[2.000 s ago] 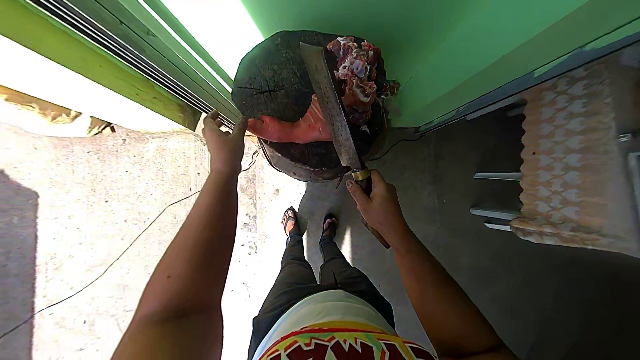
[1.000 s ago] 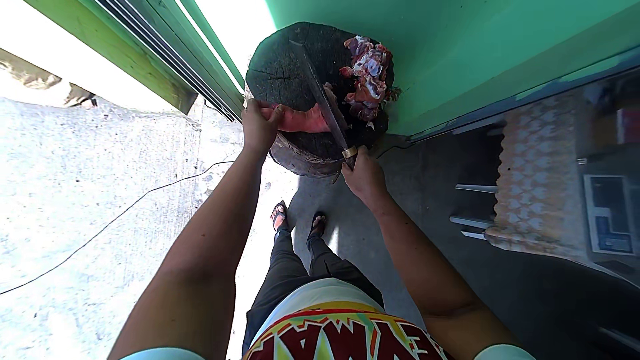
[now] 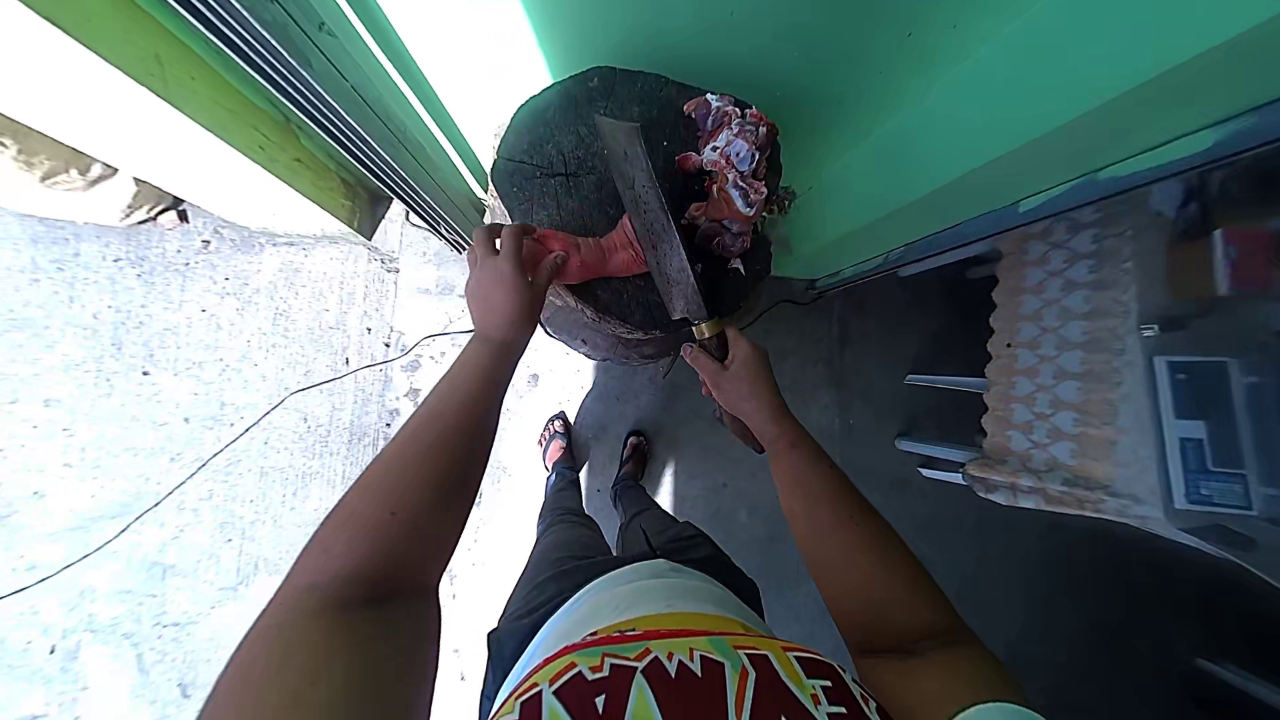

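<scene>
A long pinkish piece of meat [image 3: 600, 256] lies across a dark round chopping block made from a tree stump [image 3: 560, 150]. My left hand [image 3: 507, 280] grips its left end at the block's edge. In my right hand [image 3: 738, 378] is the wooden handle of a broad-bladed cleaver [image 3: 650, 220]. Its blade slants up and left over the block, by the right end of the long piece; whether it touches the meat I cannot tell. A heap of cut raw meat pieces [image 3: 735, 175] lies at the block's right side.
A green wall [image 3: 900, 120] rises just behind and right of the block. A thin black cable [image 3: 270, 405] runs over the concrete floor at left. At right stands a table with a patterned cloth [image 3: 1060, 350], a tray-like object on it. My sandalled feet [image 3: 556, 440] are below the block.
Two seconds ago my left hand was by the block's left edge with its fingers apart; by one second ago it held the meat's end. The cleaver stays in my right hand throughout.
</scene>
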